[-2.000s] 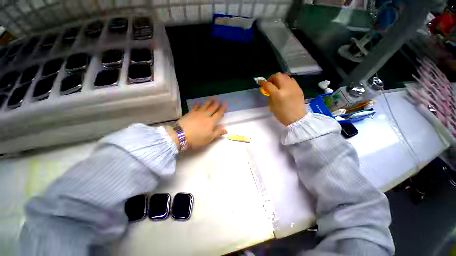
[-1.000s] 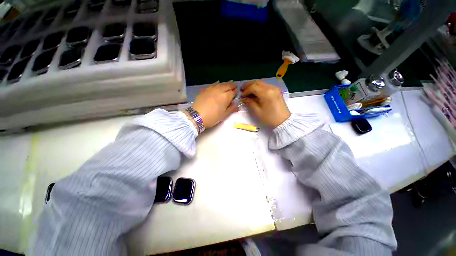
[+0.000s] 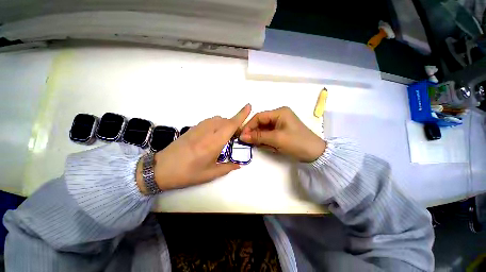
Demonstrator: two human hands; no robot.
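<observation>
A smartwatch (image 3: 241, 154) lies at the right end of a row on the bench. Its screen looks whitish, from film or glare. My left hand (image 3: 194, 154) steadies this watch, thumb at its lower edge, index finger pointing up and away. My right hand (image 3: 282, 133) has its fingertips pinched together at the watch's upper edge, on what looks like a thin clear protective film, mostly hidden by the fingers. Several dark watches (image 3: 111, 127) lie in the row to the left, some partly covered by my left hand.
A yellow tool (image 3: 321, 103) lies beyond my right hand. A translucent sheet (image 3: 314, 69) lies at the back, beside stacked foam trays (image 3: 133, 21). An orange scraper (image 3: 377, 39) is at the back right. A blue holder box (image 3: 421, 101) with bottles and a small black object (image 3: 432, 131) are at right.
The view has turned down and left. Both hands have come from the back sheet to the watch row near the front. The scraper, held earlier in my right hand, lies at the back.
</observation>
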